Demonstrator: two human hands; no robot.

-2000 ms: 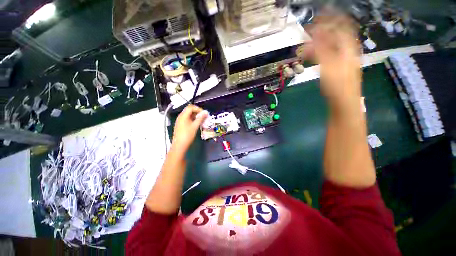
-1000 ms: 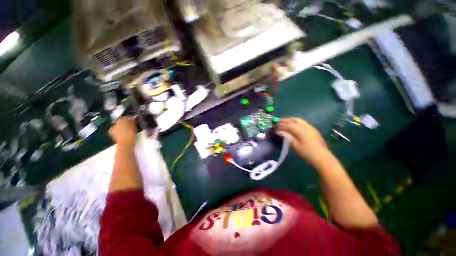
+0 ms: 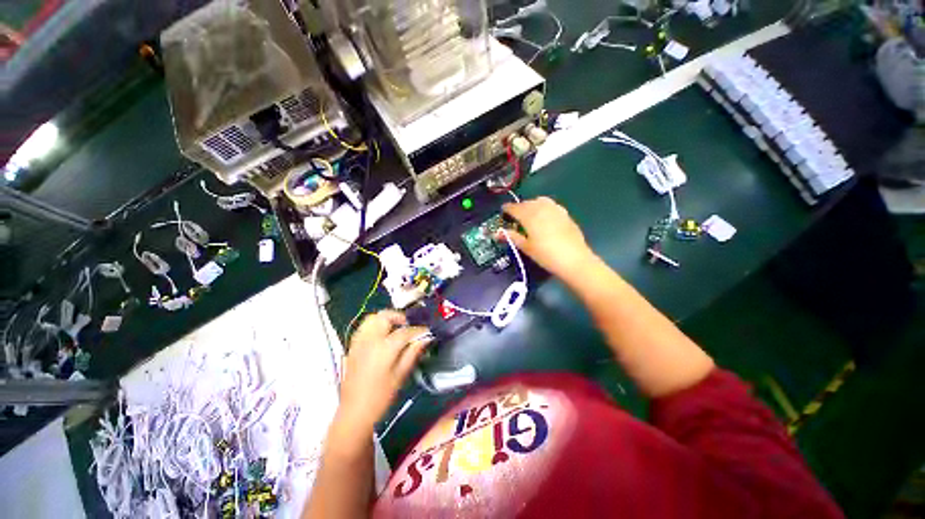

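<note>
A charger board assembly (image 3: 426, 280) sits on the white test socket (image 3: 400, 276) in the middle. Its white cord runs past the red switch (image 3: 447, 310) and loops around a white cable-end housing (image 3: 509, 303) toward my right hand. My right hand (image 3: 543, 233) is at the right edge of the green test board (image 3: 483, 241), fingers on the cord's end. My left hand (image 3: 381, 355) is in front of the socket, fingertips together at a thin object near the fixture's front edge; what it is is hard to tell. A white cable piece (image 3: 451, 378) lies just right of that hand.
A beige instrument (image 3: 467, 152) and a grey vented one (image 3: 248, 106) stand behind the fixture. Tangled assemblies (image 3: 183, 436) lie on the white sheet at left. Another board assembly (image 3: 688, 229) lies at right, with rows of white housings (image 3: 781, 127) beyond. A yellow wire (image 3: 376, 294) runs left of the socket.
My left hand has come from the back-left assemblies to the fixture's front. My right hand has moved from beside the test board onto its right edge. The camera view has shifted.
</note>
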